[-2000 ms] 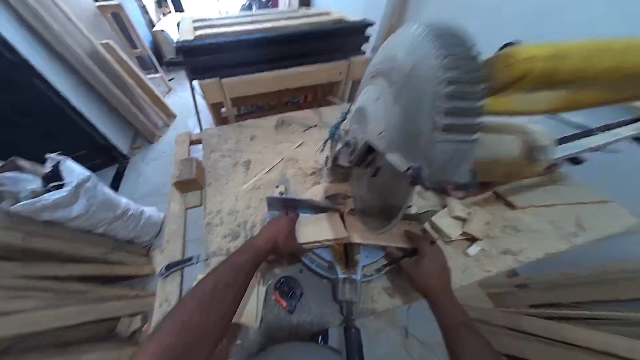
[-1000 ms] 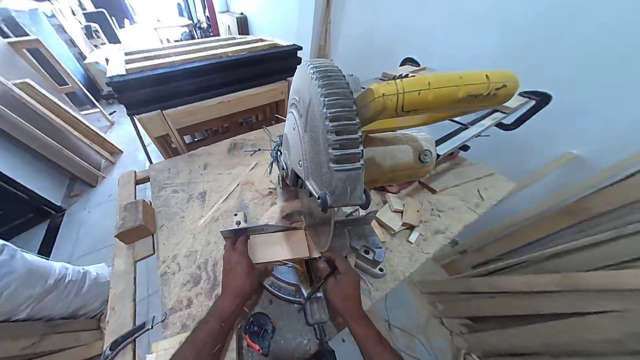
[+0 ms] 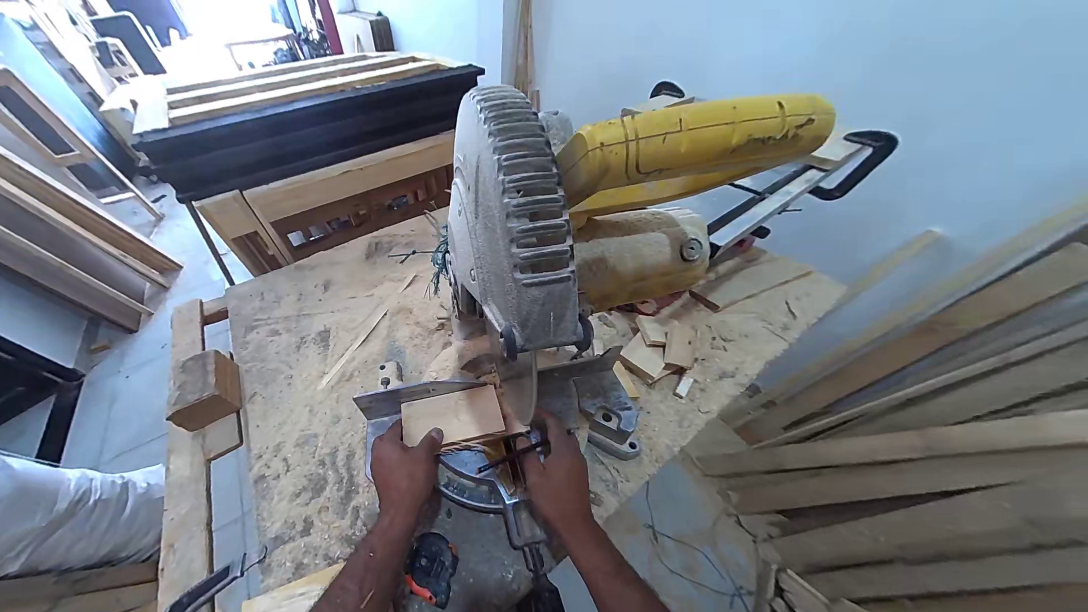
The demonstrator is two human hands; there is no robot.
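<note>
A miter saw with a yellow handle (image 3: 697, 140) and a dusty grey blade guard (image 3: 510, 212) stands on the worktable. Its blade (image 3: 517, 384) hangs low beside the right end of a wooden block (image 3: 452, 415), which lies along the metal fence (image 3: 425, 391). My left hand (image 3: 406, 467) grips the block's left front part, thumb on top. My right hand (image 3: 557, 467) is close to the blade at the block's right end, with a dark pencil-like stick (image 3: 510, 456) between its fingers; whether it also holds wood is unclear. A tape measure (image 3: 432, 568) lies before the saw base.
Wood offcuts (image 3: 659, 348) lie right of the saw on the sawdust-covered tabletop (image 3: 297, 374). A wooden block (image 3: 204, 389) sits on the left rail. Long boards (image 3: 918, 501) are stacked at right. A clamp (image 3: 867, 161) is behind the saw, a white sack (image 3: 76, 514) at lower left.
The view has shifted since the first frame. Both hands stay at the block by the blade; the dark stick in my right hand now shows plainly.
</note>
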